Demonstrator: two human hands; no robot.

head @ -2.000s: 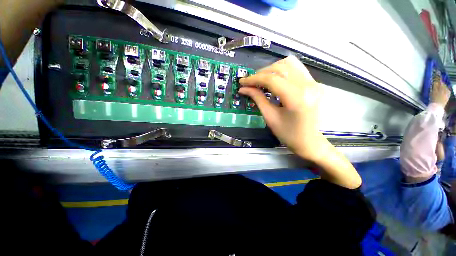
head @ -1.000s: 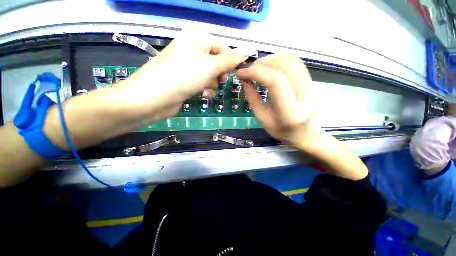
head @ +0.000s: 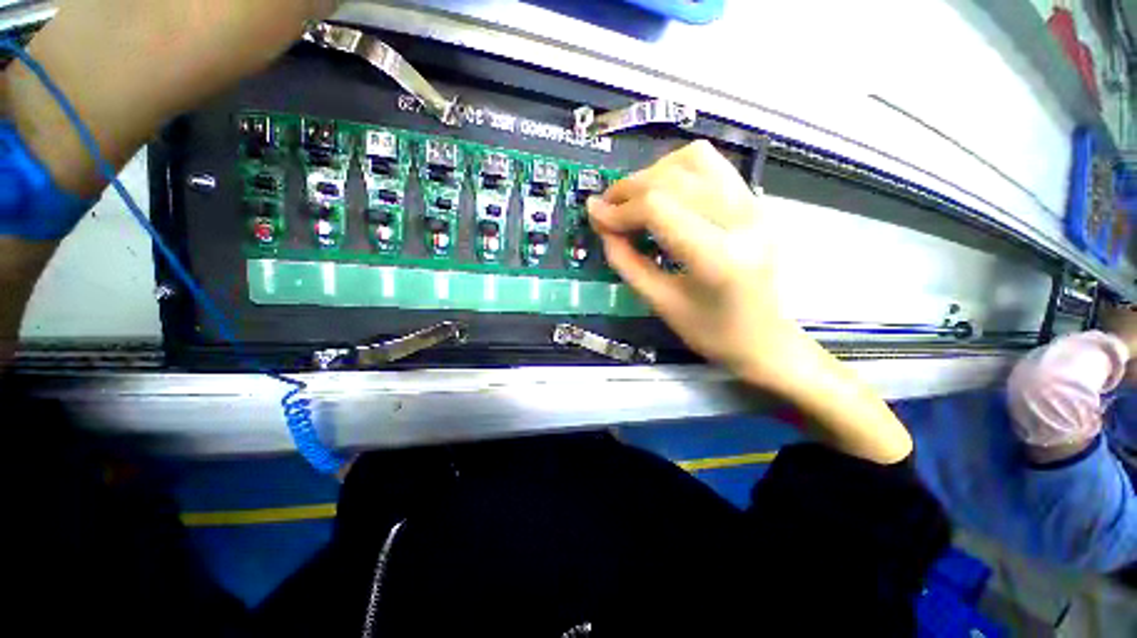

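Observation:
The green PCB panel [head: 439,289] lies in the black pallet [head: 212,268], its narrow boards side by side with small parts in rows. My right hand [head: 692,249] is over the panel's right end, thumb and index finger together at a board; whether a part is between them cannot be seen. My left forearm [head: 162,94], with the blue wrist strap [head: 31,187], crosses the upper left corner; the left hand is cut off by the top edge. Silvery clips [head: 389,69] sit above and below the panel.
A blue parts bin [head: 680,10] shows at the top edge. The near aluminium rail [head: 524,396] runs below the pallet, with the coiled blue cord [head: 303,430] at it. Another person's sleeve [head: 1066,386] is at the far right, near another blue bin [head: 1085,199].
My left hand has left the panel, moving up and left toward the bin and out of the picture. My right hand stays at the panel's right end, with the fingertips lower on a board.

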